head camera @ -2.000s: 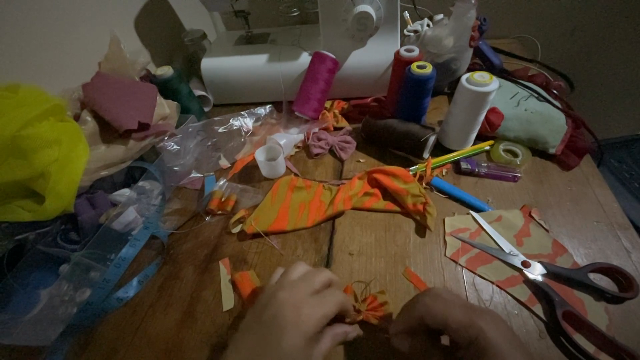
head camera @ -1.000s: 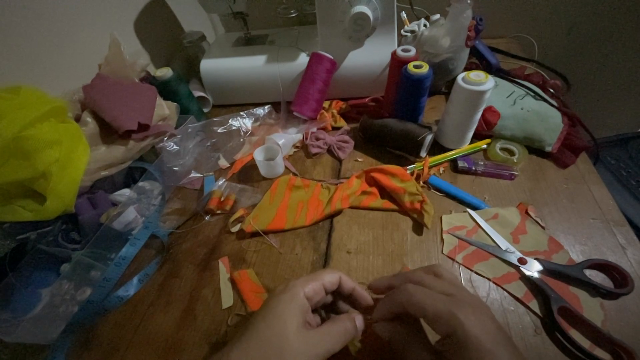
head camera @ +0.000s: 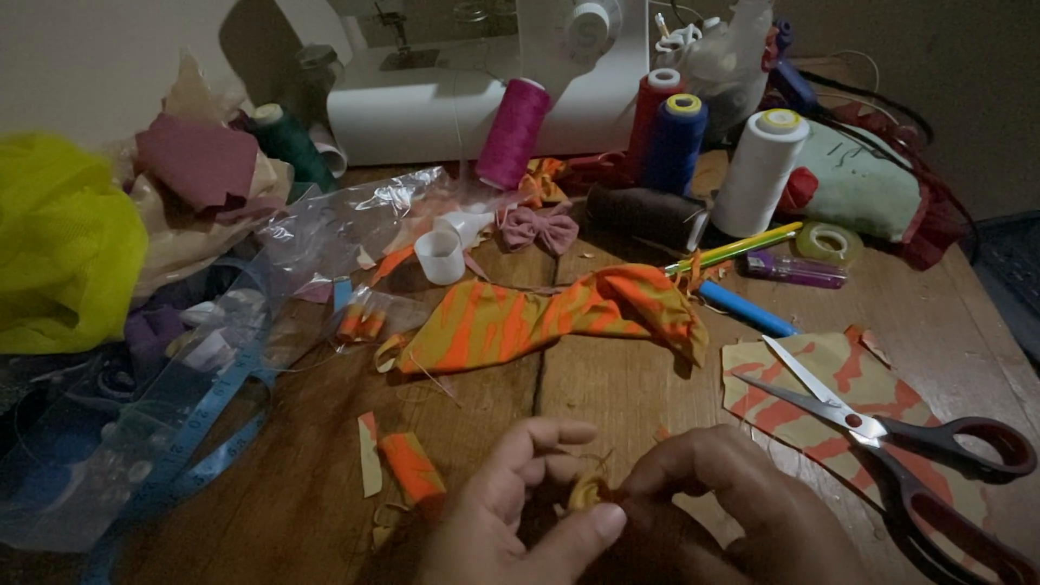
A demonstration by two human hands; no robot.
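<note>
At the bottom centre, my left hand (head camera: 520,520) pinches a small gathered piece of orange and olive fabric (head camera: 589,491) between thumb and fingers. My right hand (head camera: 731,504) meets it from the right, its fingertips touching the piece; whether they grip it is hard to tell. A fine thread end stands above the piece. Beyond the hands lies a twisted orange and olive patterned fabric strip (head camera: 504,325). Left of my left hand are a folded scrap (head camera: 413,467) and a narrow pale strip (head camera: 370,455). Open scissors (head camera: 853,422) rest on a patterned fabric piece (head camera: 764,366) at the right.
A white sewing machine (head camera: 406,122) stands behind several thread cones, among them a magenta one (head camera: 513,134) and a white one (head camera: 760,175). A pink bow (head camera: 538,229), a purple lighter (head camera: 796,270) and clear tape (head camera: 827,242) lie nearer. Blue measuring tape (head camera: 199,414) and yellow tulle (head camera: 65,244) are left.
Two seconds ago the gathered orange piece lay between my hands near the table; now it is pinched up in my left fingers. My right hand has come in close to my left.
</note>
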